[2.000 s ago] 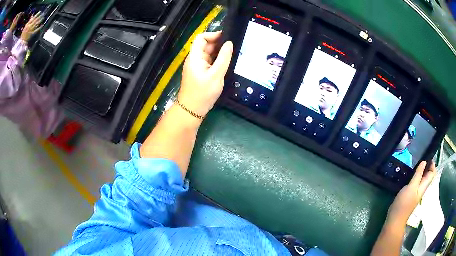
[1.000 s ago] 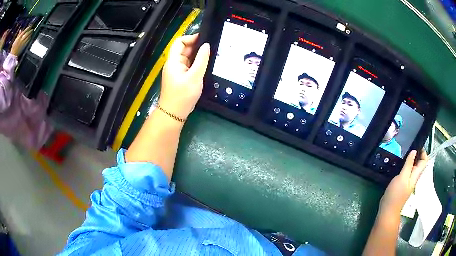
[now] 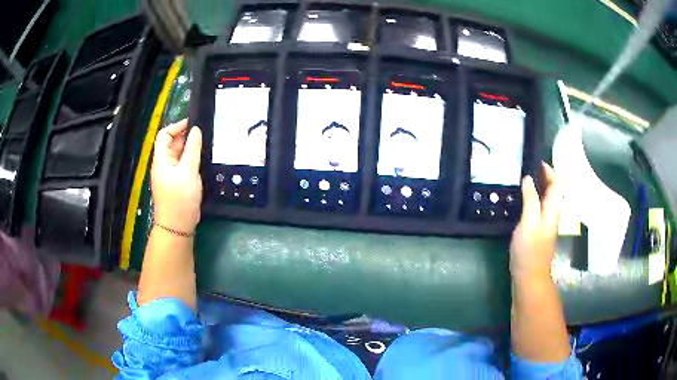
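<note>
A black phone tray (image 3: 367,221) is in front of me with several phones side by side in its slots. The first phone (image 3: 240,126), the second phone (image 3: 327,130), the third phone (image 3: 410,136) and the phone at the right end (image 3: 497,142) are lit. Each shows a whitish camera picture with part of a dark cap, a red line on top and round icons below. My left hand (image 3: 176,178) grips the tray's left edge. My right hand (image 3: 536,223) grips its right edge. Fingers under the tray are hidden.
Another tray with dark, glossy phones (image 3: 319,30) lies behind. More dark phone trays (image 3: 104,163) stand at the left past yellow tape (image 3: 151,159). A white label strip (image 3: 594,193) curls at the right on the green mat (image 3: 356,263). Pink fabric (image 3: 26,274) shows at the far left.
The view has turned, so the held tray now looks level instead of slanted. Another tray shows behind it. The phones' pictures now show caps near the lower part, with the faces mostly gone.
</note>
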